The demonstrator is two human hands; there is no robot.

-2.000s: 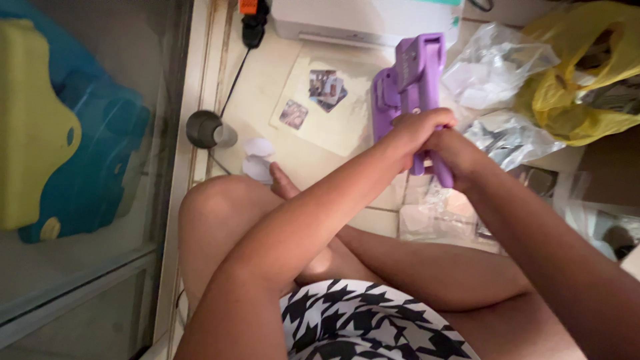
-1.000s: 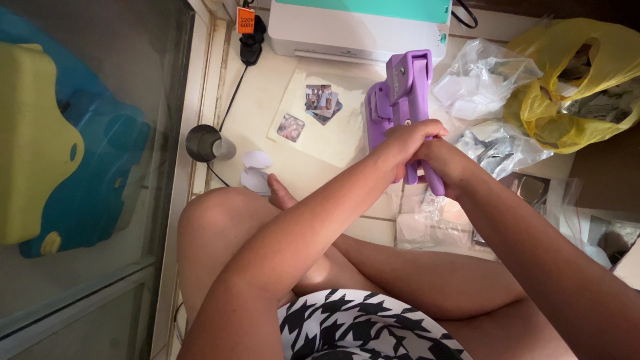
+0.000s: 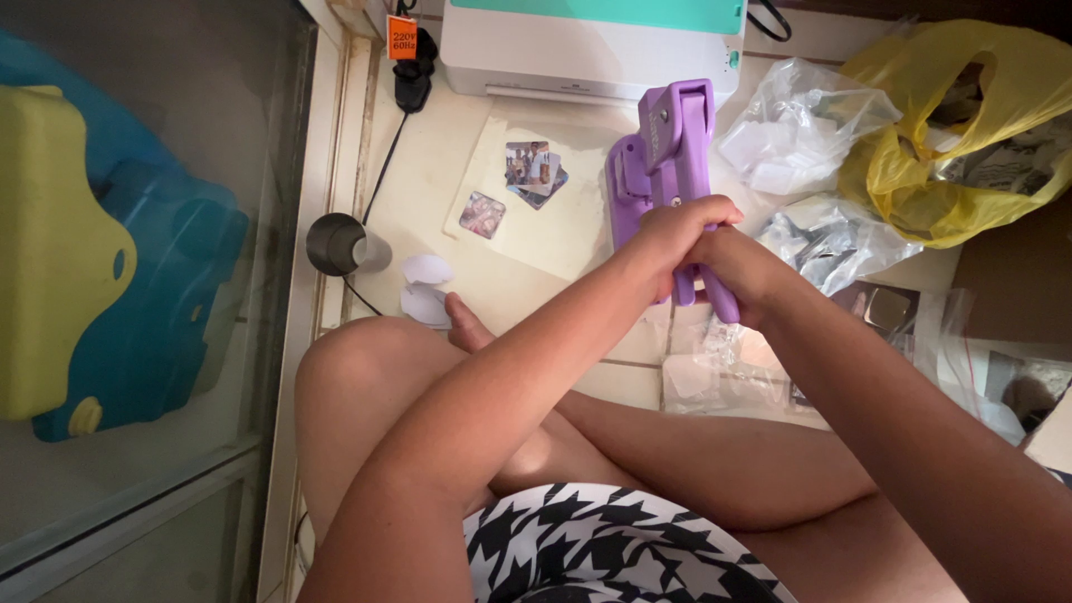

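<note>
Both my hands are around the handle end of a purple hand-lever press, which looks like a paper punch [image 3: 680, 134]. My left hand [image 3: 682, 230] lies over the lever, its fingers overlapping my right hand [image 3: 737, 268], which grips the lever from the right. The lever's tip sticks out below my hands. Left of the press, small square photo prints [image 3: 529, 172] lie stacked on a translucent sheet [image 3: 557, 243], with a single photo print [image 3: 482, 215] beside them. What sits in the press's jaw cannot be made out.
Behind the press stands a white and teal machine [image 3: 586, 50]. Clear plastic bags [image 3: 787, 134] and a yellow plastic bag [image 3: 879, 184] lie to the right. A dark cup [image 3: 337, 244], round white paper pieces [image 3: 427, 270] and a black cord [image 3: 387, 167] are at left, near a glass door [image 3: 209, 494].
The lever end of the press, with both my hands on it, has come slightly lower than two seconds ago. The view has shifted slightly.
</note>
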